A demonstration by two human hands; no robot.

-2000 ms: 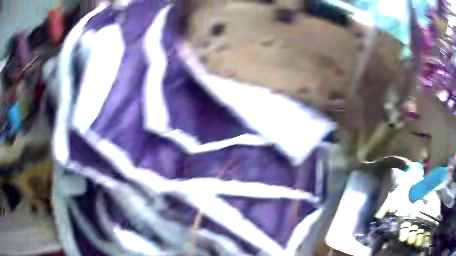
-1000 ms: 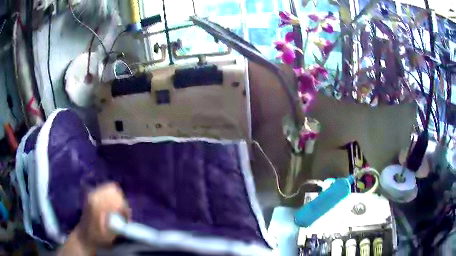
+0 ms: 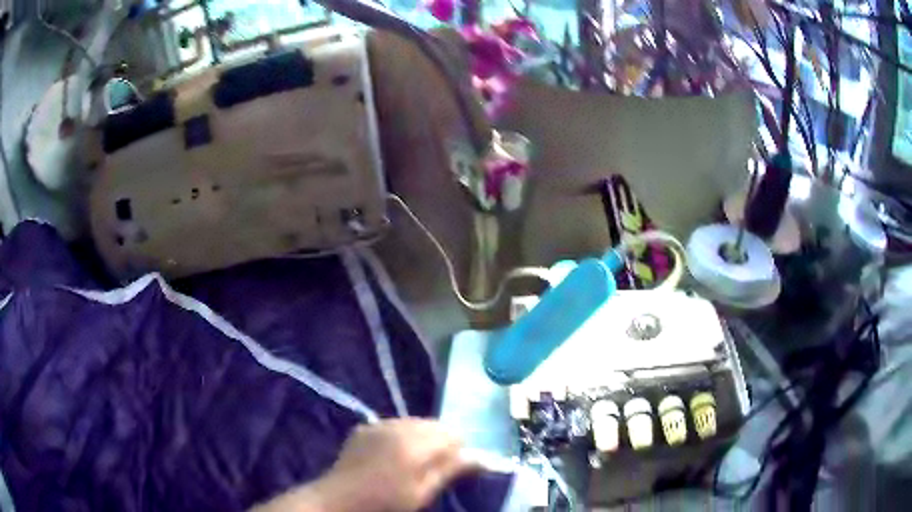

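Note:
A dark purple quilted panel (image 3: pixel 120 400) with white padding edges spreads over the left and lower middle. My left hand (image 3: pixel 395 465) comes in from the bottom edge, its fingers closed on the panel's edge just left of the serger (image 3: pixel 640 345). The white edge at my fingertips reaches the silvery metal parts of the needle area (image 3: pixel 545 425). Exactly how the fingers grip is blurred. My right hand is not in the picture.
A blue lamp head (image 3: pixel 550 325) hangs over the serger, with a row of tension dials (image 3: pixel 655 422) in front. A white thread cone (image 3: pixel 733 265) stands behind right. A tipped-back beige machine head (image 3: pixel 240 180), a brown board (image 3: pixel 640 150) and pink flowers (image 3: pixel 495 60) are behind.
The view has swung right and down towards the serger. My left hand has moved right with the panel, from the left side to beside the needle area. The panel now lies flatter.

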